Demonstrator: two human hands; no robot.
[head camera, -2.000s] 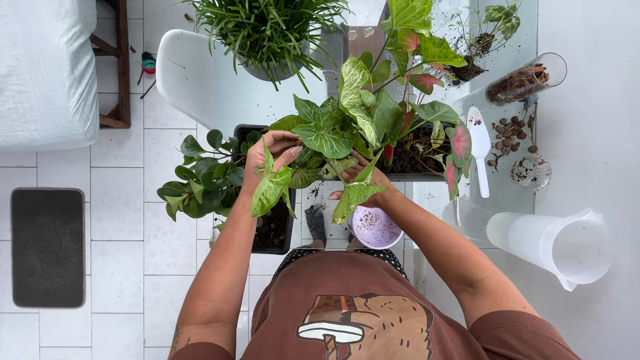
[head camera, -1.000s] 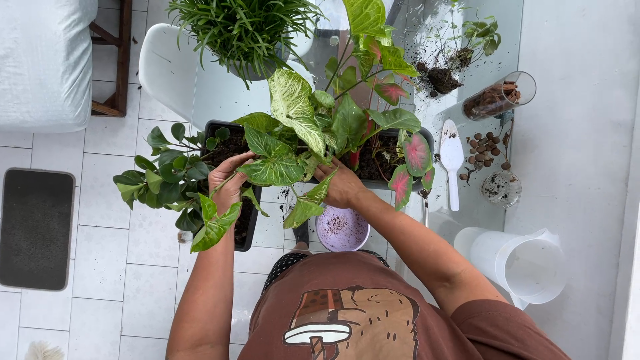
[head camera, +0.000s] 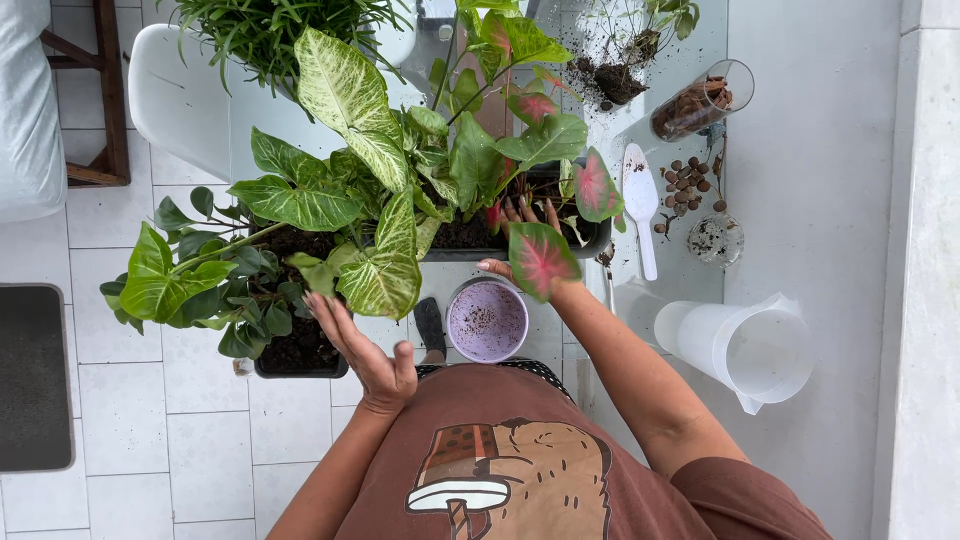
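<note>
My left hand (head camera: 367, 352) is raised with its fingers extended, the tips by a variegated syngonium leaf (head camera: 382, 281) above the left end of the black planter box (head camera: 304, 371). It grips nothing. My right hand (head camera: 525, 225) reaches over the rim of the right planter (head camera: 592, 244), its fingers spread on the dark soil among the stems and its thumb outside the rim. A pink and green caladium leaf (head camera: 544, 259) partly covers that hand. A dark-leaved plant (head camera: 251, 315) grows in the left planter.
A lilac pot (head camera: 487, 321) with soil crumbs stands near my body. On the right are a white plastic scoop (head camera: 640, 202), clay balls (head camera: 686, 184), a glass of bark chips (head camera: 691, 105), a small glass (head camera: 715, 240) and a plastic jug (head camera: 739, 349). Uprooted seedlings (head camera: 622, 79) lie behind.
Both hands were among the syngonium stems and leaves. My left hand has come away toward my body and opened out; my right hand has moved right onto the soil near the caladium.
</note>
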